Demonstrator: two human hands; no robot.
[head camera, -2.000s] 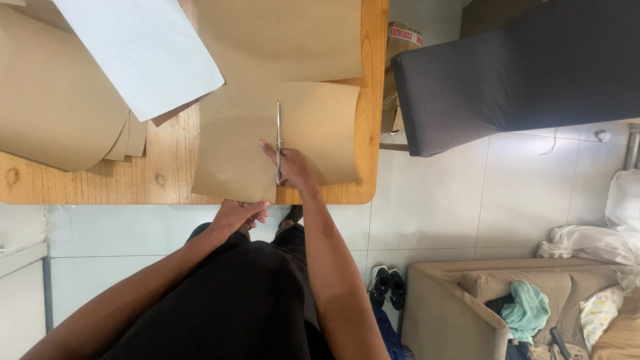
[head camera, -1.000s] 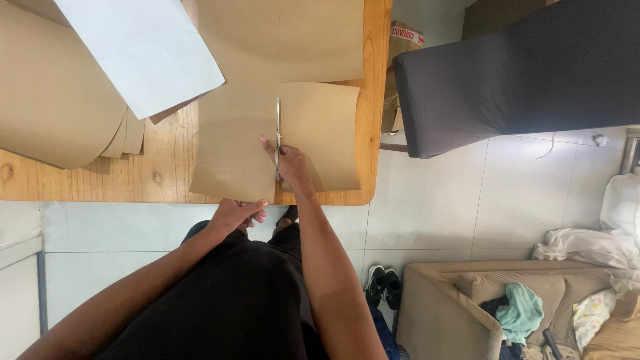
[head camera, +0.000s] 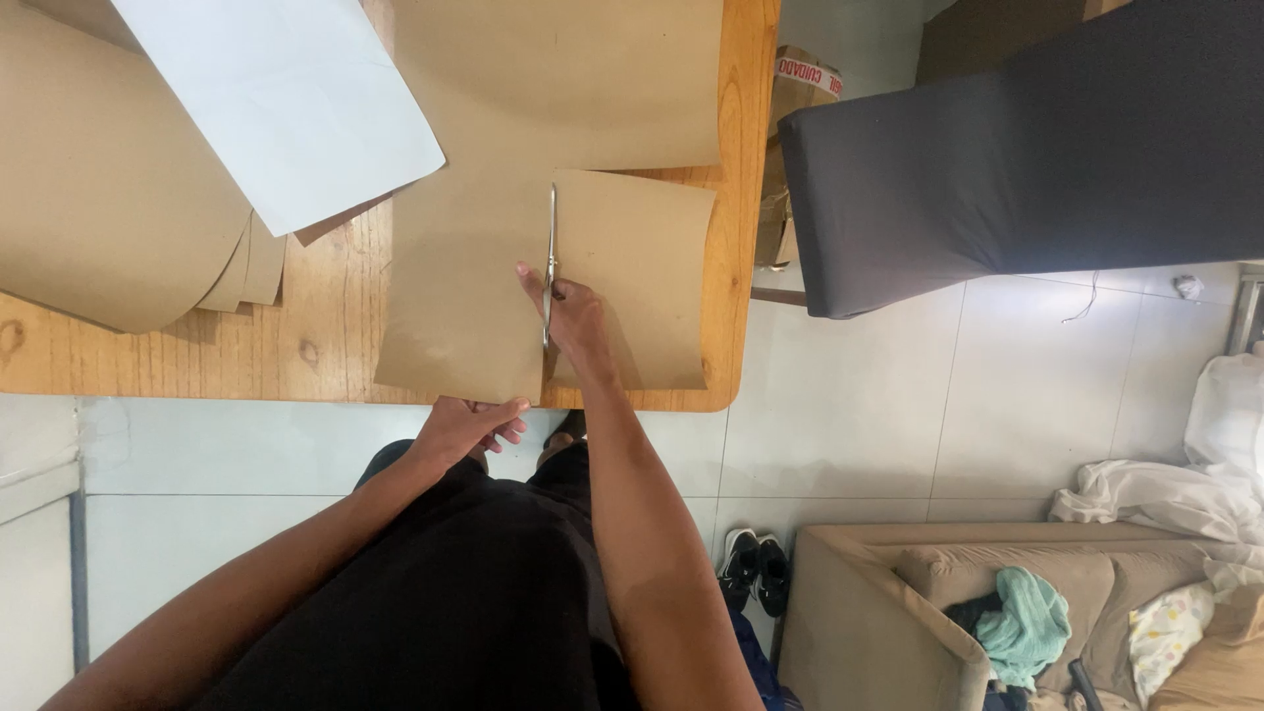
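Note:
My right hand (head camera: 576, 318) grips a pair of metal scissors (head camera: 552, 227), whose blades point away from me along a cut in a large sheet of brown kraft paper (head camera: 459, 286). To the right of the scissors lies a cut section of the brown paper (head camera: 642, 267), with a slit separating its far edge from the rest of the sheet. My left hand (head camera: 484, 423) pinches the near edge of the sheet between thumb and fingers, just off the table's front edge, left of the cut.
The wooden table (head camera: 326, 346) also bears a white sheet (head camera: 286, 99) and stacked brown paper pieces (head camera: 118, 197) at the left. A dark fabric-covered board (head camera: 938, 178) is at the right, near a taped cardboard box (head camera: 802, 94). Shoes (head camera: 753, 571) and a sofa (head camera: 879, 612) are at lower right.

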